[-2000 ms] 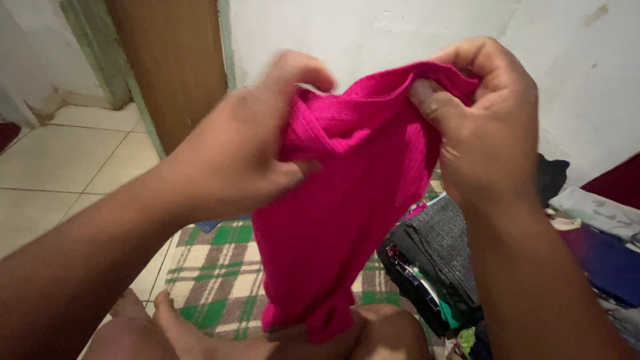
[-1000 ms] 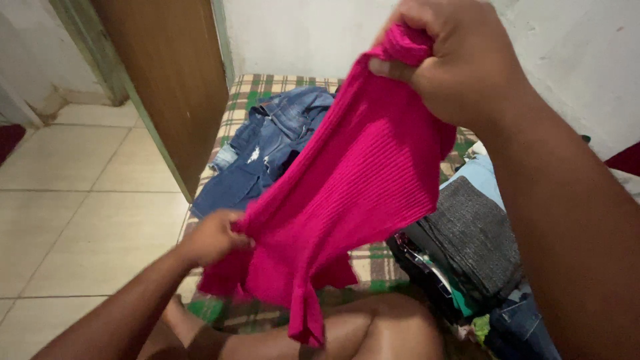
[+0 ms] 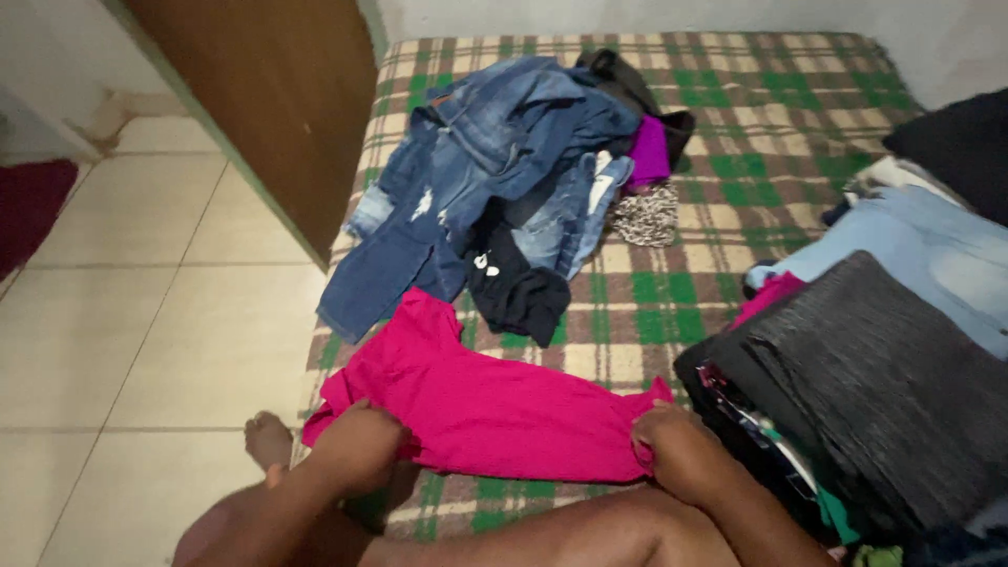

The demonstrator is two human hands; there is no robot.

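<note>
A bright pink ribbed garment lies sideways across the plaid blanket, close in front of my crossed legs. My left hand grips its near left part, the fingers curled and partly hidden. At the garment's right end, my right hand pinches the cloth. Just beyond it are blue denim clothes in a loose heap, with a dark garment at the heap's near side. A purple cloth and a speckled cloth lie at the heap's right.
Folded clothes are stacked on the right, a dark grey garment on top and light blue denim behind. A brown wooden door stands at the left by the tiled floor. A wall borders the blanket's far edge.
The pink garment was held up in the air in both earlier frames; now it is down on the blanket. Both hands have come down with it. The view has tilted downward.
</note>
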